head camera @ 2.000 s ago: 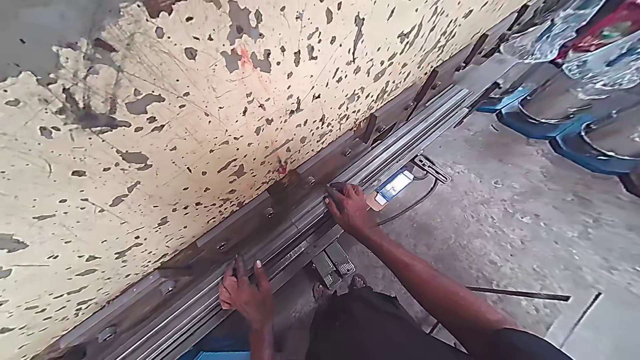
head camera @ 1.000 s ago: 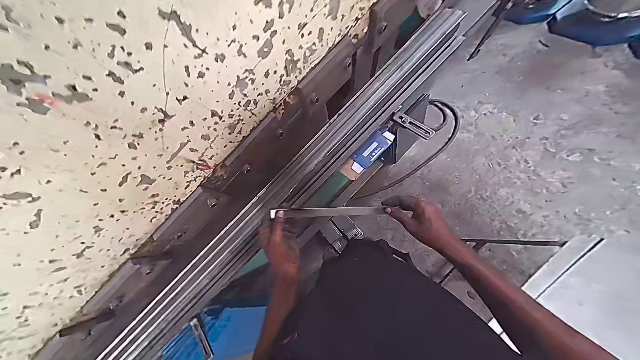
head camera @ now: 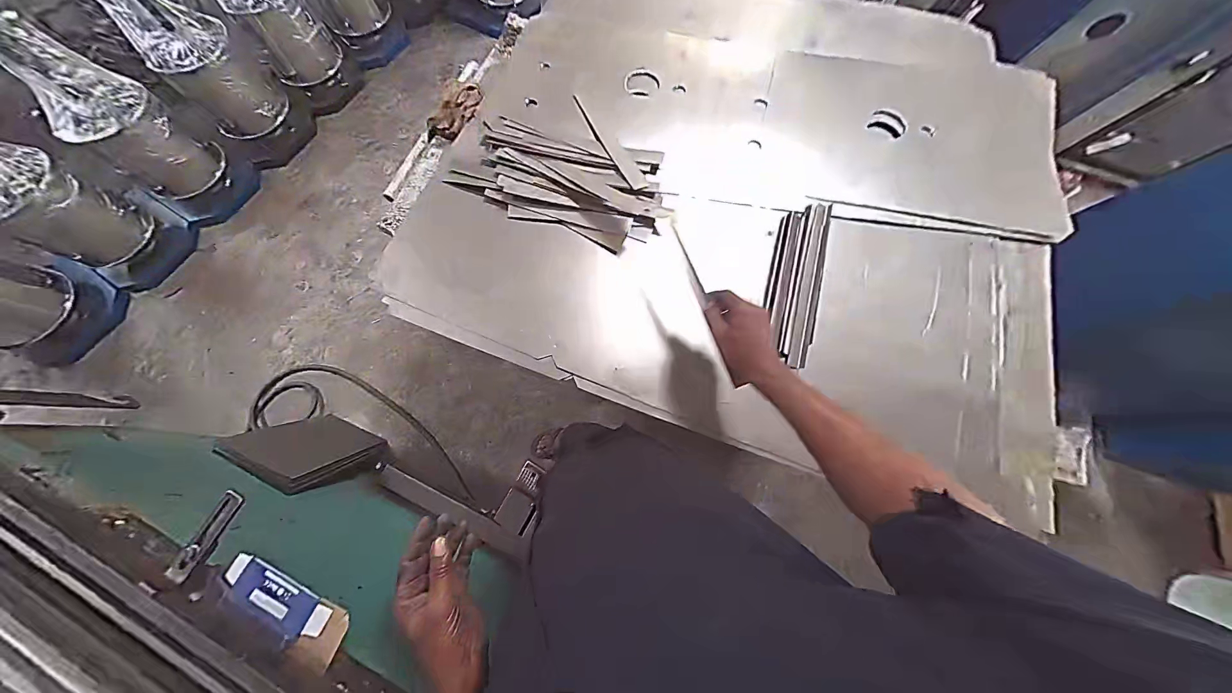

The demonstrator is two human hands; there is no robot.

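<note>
My right hand (head camera: 743, 335) grips a flat metal strip (head camera: 691, 265) near its lower end, above a stack of sheet metal (head camera: 597, 318). The strip's far end points toward a loose heap of metal strips (head camera: 563, 183). Just right of that hand lies a neat bundle of metal strips (head camera: 801, 279), side by side. Over the edge of a green surface (head camera: 125, 481), my left hand (head camera: 441, 602) is raised with its fingers apart and holds nothing. A small blue and white box (head camera: 274, 599) is to its left.
On the green surface are dark square plates (head camera: 300, 450) and a slotted metal clamp piece (head camera: 207, 535). A black cable (head camera: 385, 399) curves behind. Plastic-wrapped cylinders on blue bases (head camera: 173, 144) line the upper left. A blue panel (head camera: 1145, 346) stands at the right.
The view has swung from the machine to the sheet metal stack. One second ago both hands were at a metal strip; now the right hand alone holds one, and the left hand is off it.
</note>
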